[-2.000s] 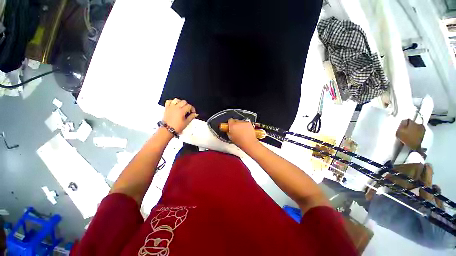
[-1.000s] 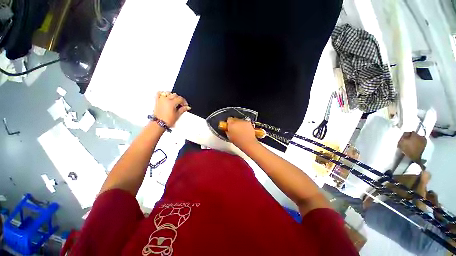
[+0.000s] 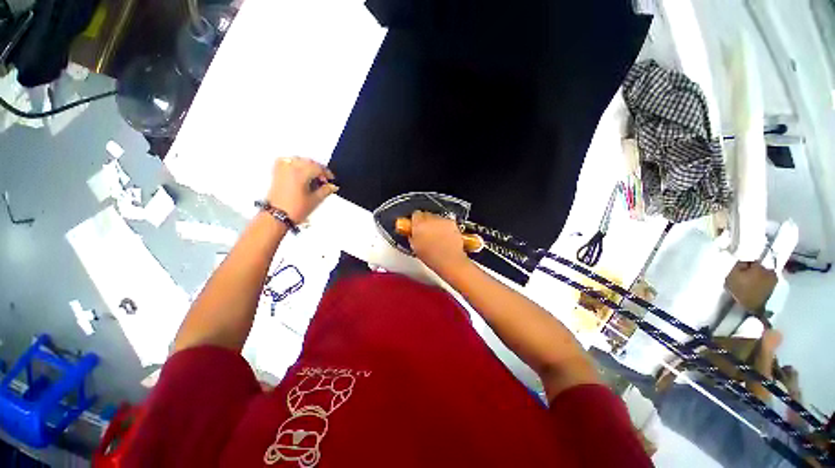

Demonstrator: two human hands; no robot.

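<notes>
A large black cloth panel [image 3: 485,101] lies on the white-covered table [image 3: 275,91] in front of me. My right hand [image 3: 438,239] holds the wooden-looking handle of a steam iron [image 3: 412,208], which rests at the cloth's near edge, its tip to the left. Black-and-white patterned hoses [image 3: 632,294] run from it to the lower right. My left hand [image 3: 300,186] is at the cloth's near left corner, with fingers and thumb pinching something dark, which looks like the cloth's corner; the fingers hide most of it.
Shears [image 3: 595,239] and a crumpled checked cloth [image 3: 677,142] lie right of the panel. A yellowish-tan iron rest [image 3: 593,306] is at the table's right end. Another person's hand [image 3: 751,285] shows at far right. A blue stool [image 3: 44,388] and paper scraps [image 3: 146,203] are lower left.
The view has shifted, so the cloth and table appear further right. My left hand has moved left, away from the iron. My right hand stays on the iron.
</notes>
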